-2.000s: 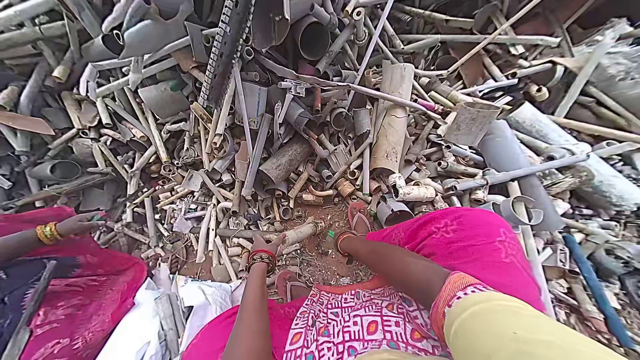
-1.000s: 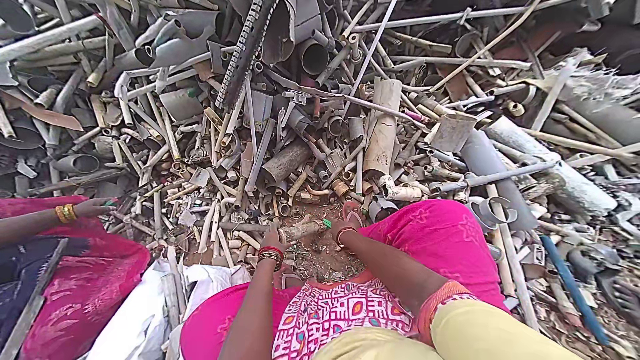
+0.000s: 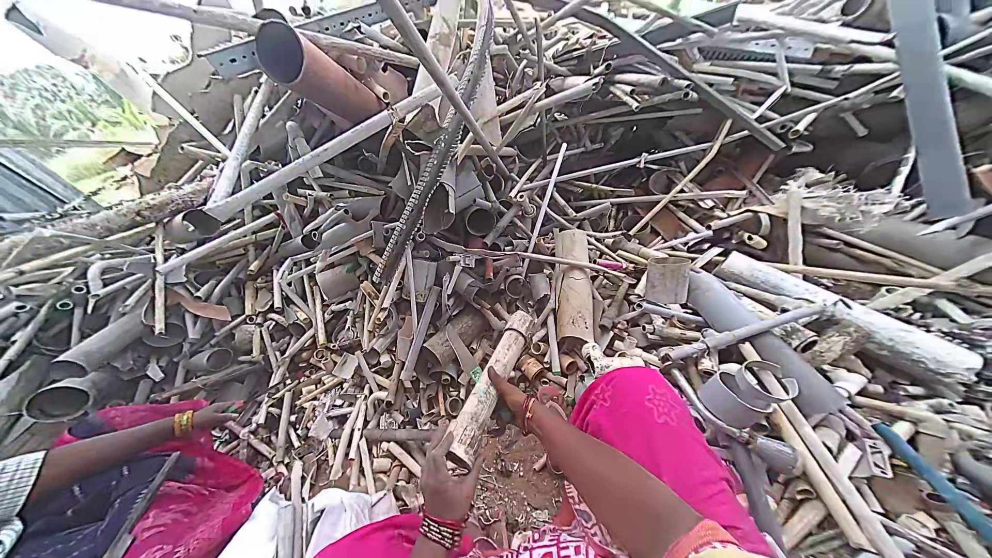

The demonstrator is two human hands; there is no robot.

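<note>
A dirty whitish plastic pipe piece [image 3: 491, 387] slants up and away between my hands, raised over bare soil and scraps. My left hand [image 3: 448, 482] is at its near, lower end, palm turned up and fingers spread; whether it bears the pipe's weight is unclear. My right hand [image 3: 511, 399] grips the pipe's right side near the middle, thumb and fingers partly hidden. Beyond the far end lie a short grey-brown pipe [image 3: 457, 337] and a thicker beige pipe [image 3: 573, 291] in the heap.
A large heap of scrap pipes surrounds me, with a wide reddish-brown pipe [image 3: 322, 74] at the top and grey pipes [image 3: 763, 341] at the right. A co-worker's hand [image 3: 213, 415] reaches into scraps at the left. White sacking [image 3: 341, 508] lies nearby.
The pipe piece, low near the ground between my hands before, is now lifted and tilted away from me. My view has tipped up, showing more of the heap.
</note>
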